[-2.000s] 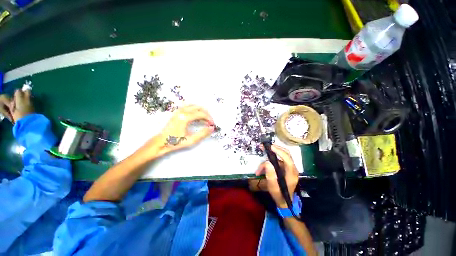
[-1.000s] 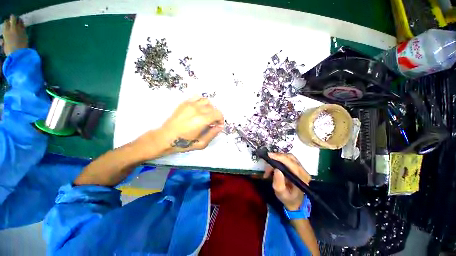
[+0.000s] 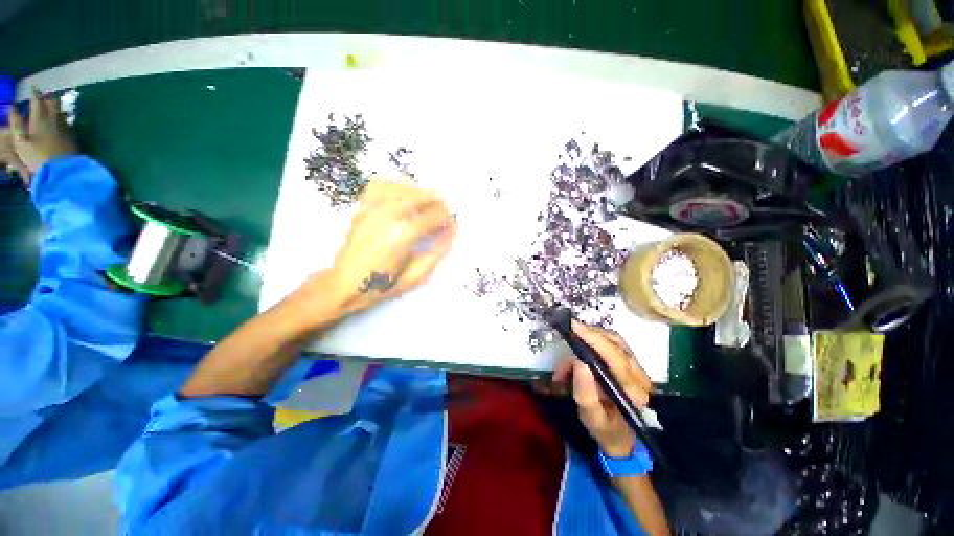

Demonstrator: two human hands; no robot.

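My right hand (image 3: 607, 382), with a blue wristband, holds a black soldering iron (image 3: 598, 369) like a pen. Its tip points into the pile of small dark and silvery components (image 3: 575, 236) on the white sheet (image 3: 460, 115). My left hand (image 3: 392, 241) is over the sheet, fingers curled, just below the greener, darker pile (image 3: 338, 157). Whether its fingertips hold a component cannot be seen. A few loose pieces lie between the two piles.
Solder wire spool (image 3: 157, 257) stands left of the sheet. A tape roll with white contents (image 3: 678, 281), black round-centred housing (image 3: 701, 194), plastic bottle (image 3: 873, 120) and yellow sponge (image 3: 847, 375) are at right. A co-worker's blue sleeve (image 3: 84, 225) is at far left.
My left hand has moved away from the iron tip, up and left toward the greener pile. The iron's tip now points into the silvery pile. The camera view has shifted slightly.
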